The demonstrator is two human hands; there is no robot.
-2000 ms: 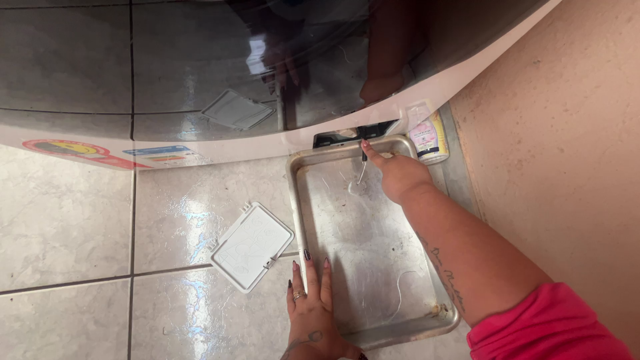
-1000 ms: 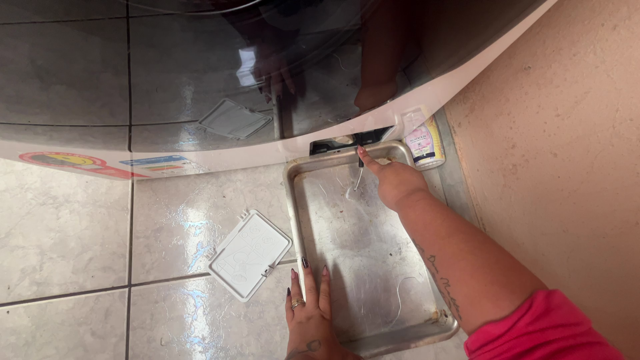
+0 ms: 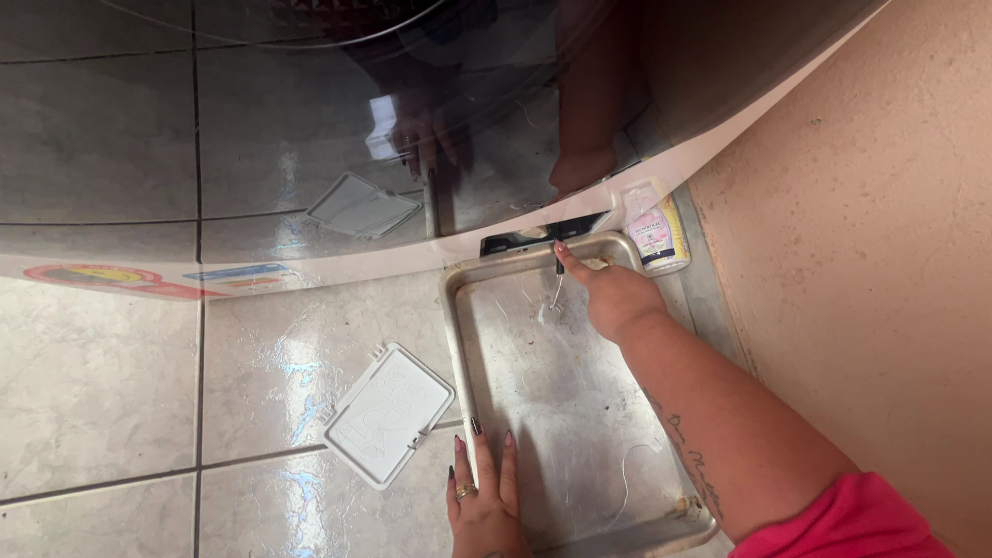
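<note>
A shallow metal baking tray (image 3: 457,333) lies on the tiled floor against the front of a front-loading washing machine (image 3: 372,263). My left hand (image 3: 484,504) rests with spread fingers on the tray's left rim. At the far rim, my right hand (image 3: 612,294) has its index finger at the end of a short black drain hose (image 3: 559,263), below the machine's dark low opening (image 3: 542,236). A thin stream of water runs from the hose into the tray. Whether the other right fingers grip anything is hidden.
A white plastic access cover (image 3: 387,418) lies on the floor left of the tray. A bottle with a pink and yellow label (image 3: 655,232) is between the machine and the wall (image 3: 868,232). The floor tiles (image 3: 256,387) look wet in places.
</note>
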